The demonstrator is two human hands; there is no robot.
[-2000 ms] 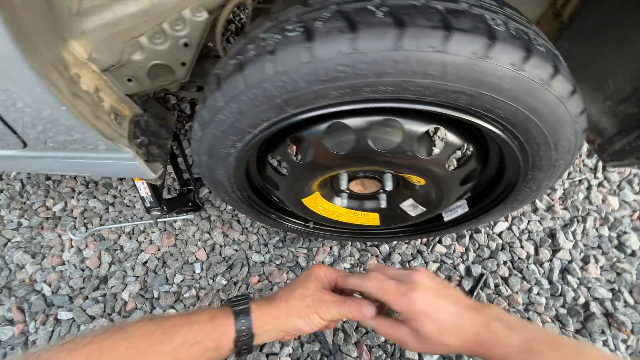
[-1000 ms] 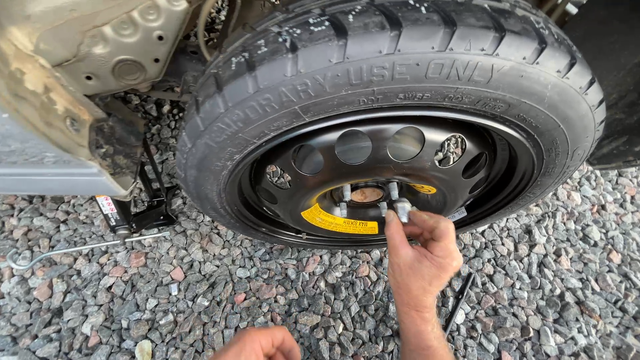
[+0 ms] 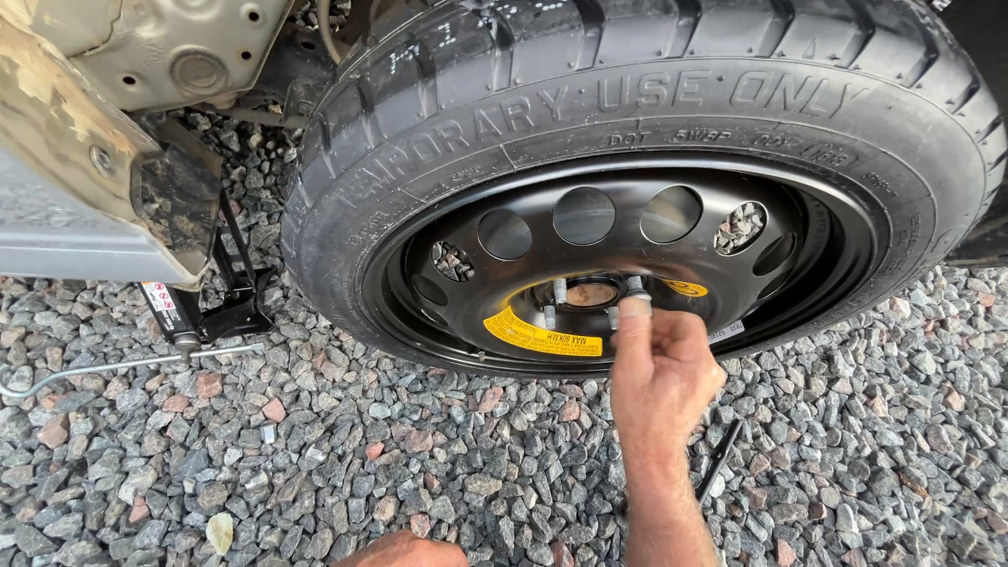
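Note:
A black steel spare wheel [image 3: 583,219] with its tyre [image 3: 654,94] sits at the car's hub, wheel studs [image 3: 560,290] poking through around the centre hole. My right hand [image 3: 665,370] pinches a lug nut [image 3: 636,293] between thumb and fingers, at the upper right stud. How far the nut is on the stud cannot be told. At the bottom edge, only the back of my left hand [image 3: 405,551] shows; its fingers are out of sight. A yellow label [image 3: 543,339] with writing lies on the wheel.
Left of the tyre, a black scissor jack [image 3: 236,303] stands under the car's sill [image 3: 87,248], with a metal crank rod [image 3: 134,365] attached. Grey gravel [image 3: 354,457] covers the ground. A thin black tool [image 3: 718,461] lies beside my right forearm. Small shiny metal pieces [image 3: 313,457] lie in the gravel.
My hands were together below the wheel two seconds ago, then parted. My right hand rose to the studs with a nut and is now at the upper right stud. The view has moved closer.

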